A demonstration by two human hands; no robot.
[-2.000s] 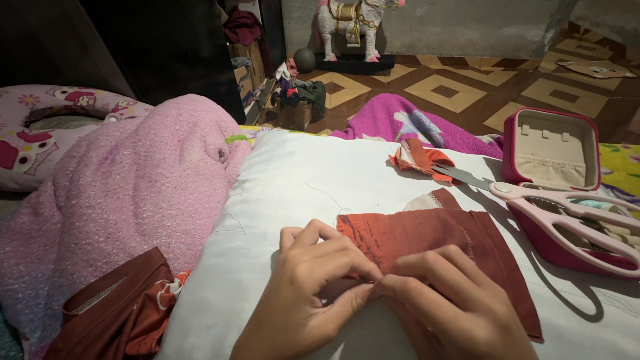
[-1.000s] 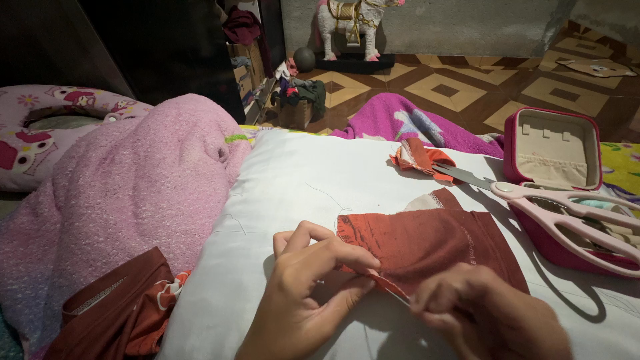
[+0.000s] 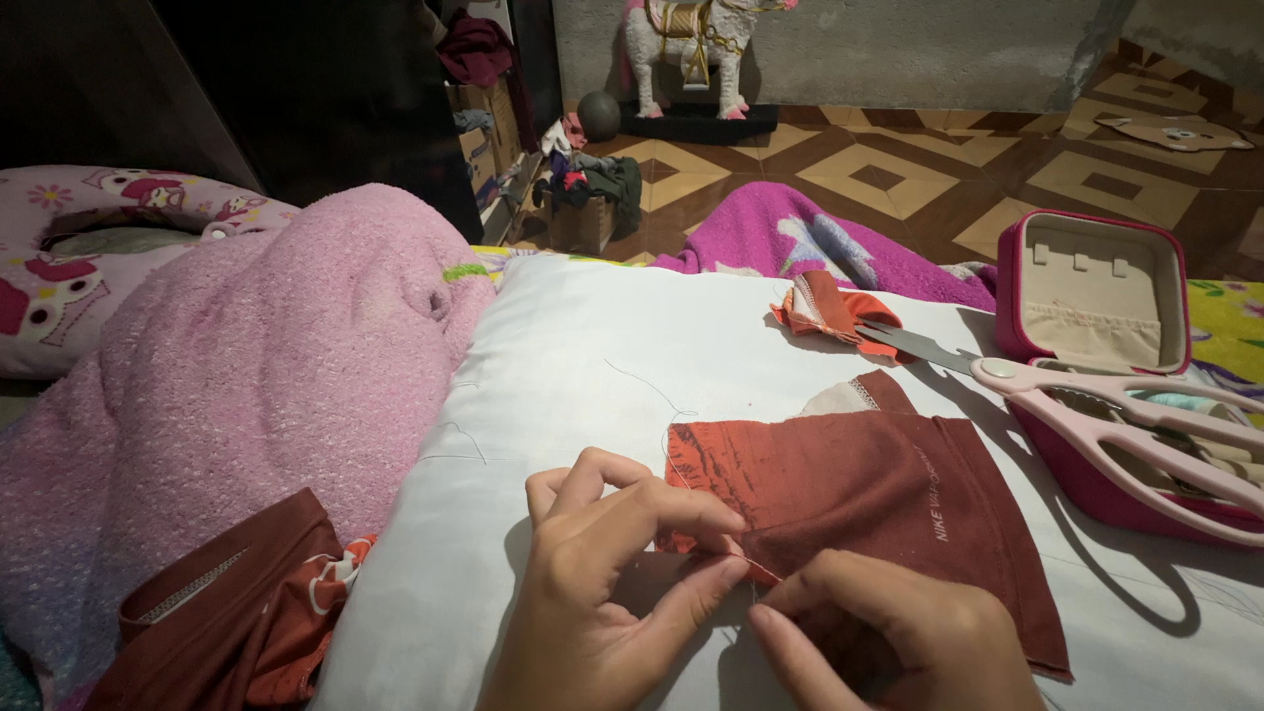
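A piece of rust-red fabric (image 3: 859, 484) lies on a white pillow (image 3: 553, 336). My left hand (image 3: 622, 573) pinches its near folded edge between thumb and forefinger. My right hand (image 3: 889, 632) is just to the right, thumb and forefinger close together at the same edge; whether a needle is between them cannot be seen. Loose dark thread (image 3: 647, 385) trails over the pillow by the fabric's left corner. Pink-handled scissors (image 3: 1106, 395) rest partly on an open pink sewing case (image 3: 1091, 291) holding thread spools, their blades touching a crumpled orange scrap (image 3: 839, 314).
A pink fleece blanket (image 3: 267, 395) bulges at the left, with red-brown cloth (image 3: 227, 612) below it. A magenta blanket (image 3: 780, 237) lies beyond the pillow. A horse figure (image 3: 691, 59) and a box of clothes (image 3: 588, 212) stand on the tiled floor.
My right hand, lower and farther right a second ago, is now closer to my left hand at the fabric's edge. The left hand keeps its pinch.
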